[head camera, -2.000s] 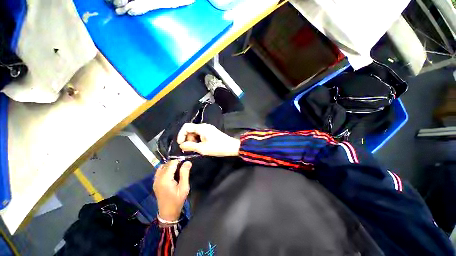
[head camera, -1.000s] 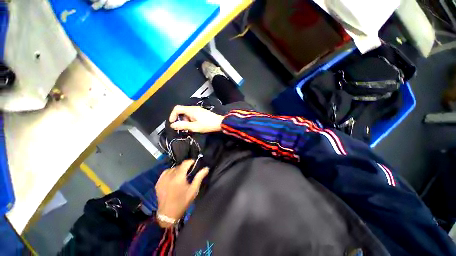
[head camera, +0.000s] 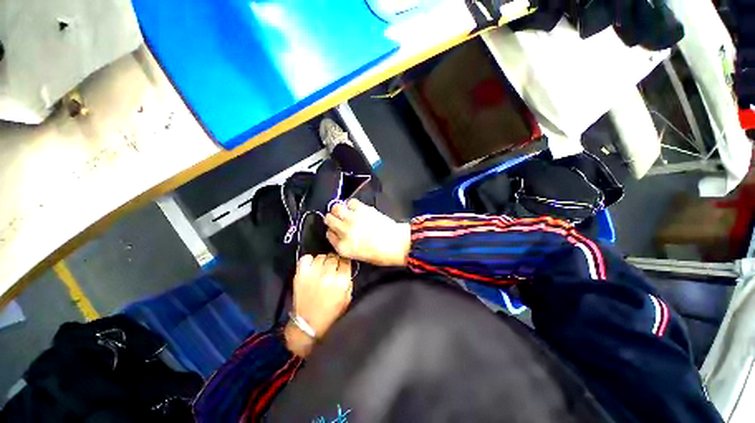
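A black fabric bag (head camera: 310, 198) lies on my lap, with pale zipper or trim lines curving over it. My left hand (head camera: 323, 289) is at its near edge, fingers curled down on the fabric. My right hand (head camera: 364, 233) is just above and to the right, its fingertips closed on the bag's edge by a pale line. The two hands are close together. What exactly lies between the fingertips is too small to tell.
The yellow-edged bench (head camera: 99, 198) with a blue mat (head camera: 273, 66) is ahead and left. A blue crate (head camera: 608, 225) with black bags stands at right. More black bags (head camera: 91, 372) lie lower left. A cardboard box (head camera: 476, 107) is under the bench.
Both hands have come closer together; the left fingers, spread a second ago, are now curled on the bag. More of the bag shows ahead of the hands. The view has shifted.
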